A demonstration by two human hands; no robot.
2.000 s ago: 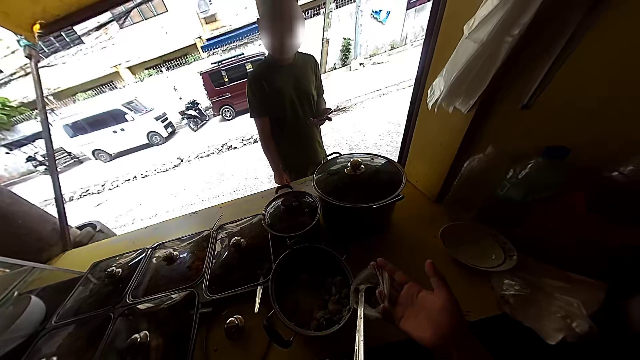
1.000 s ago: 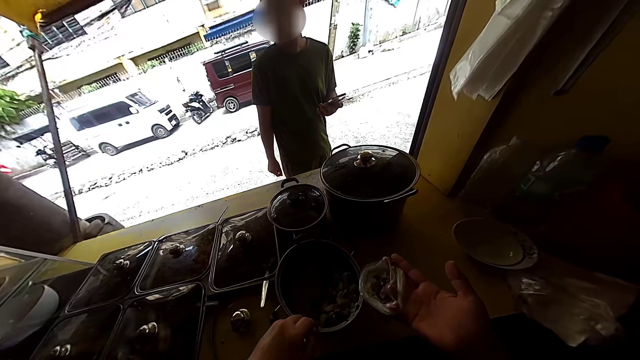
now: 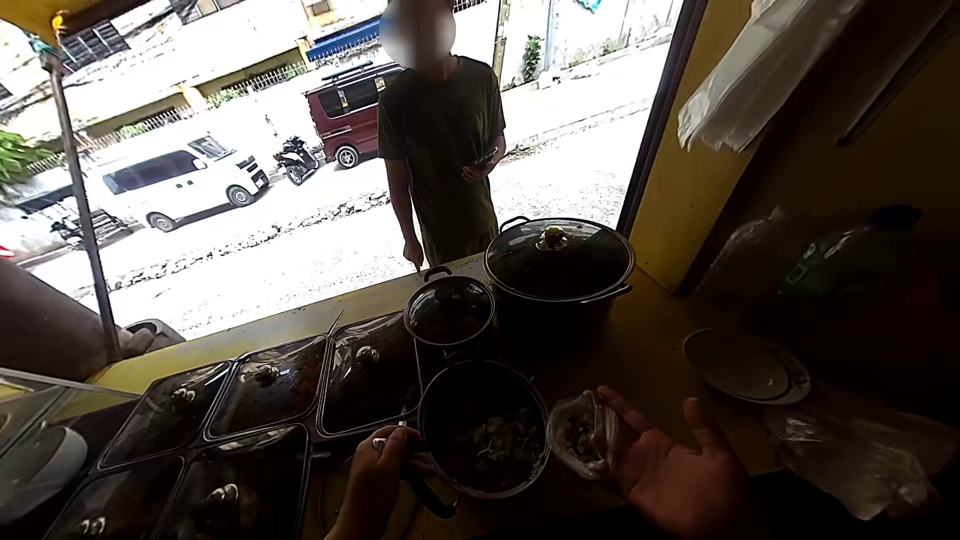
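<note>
An uncovered dark cooking pot (image 3: 487, 427) holds food with pale and greenish pieces. At its left side my left hand (image 3: 382, 469), with a ring on one finger, is closed around the pot's handle. Right of the pot, a clear plastic bag (image 3: 581, 436) with some food inside stands mouth up against the fingers of my right hand (image 3: 667, 469), whose palm is turned up and thumb spread. Behind the uncovered pot are a small pot with a glass lid (image 3: 450, 309) and a large pot with a glass lid (image 3: 559, 259).
Lidded food trays (image 3: 274, 382) line the left of the counter. Stacked plates (image 3: 750, 367) and a crumpled plastic bag (image 3: 859, 457) lie at the right. Plastic bags (image 3: 757, 75) hang at the upper right. A person (image 3: 446, 150) stands across the counter, one hand at its edge.
A metal utensil seen near the bag two seconds ago is no longer there. My left hand has come into view and is now on the pot's handle. The person's lowered hand has moved to the counter edge.
</note>
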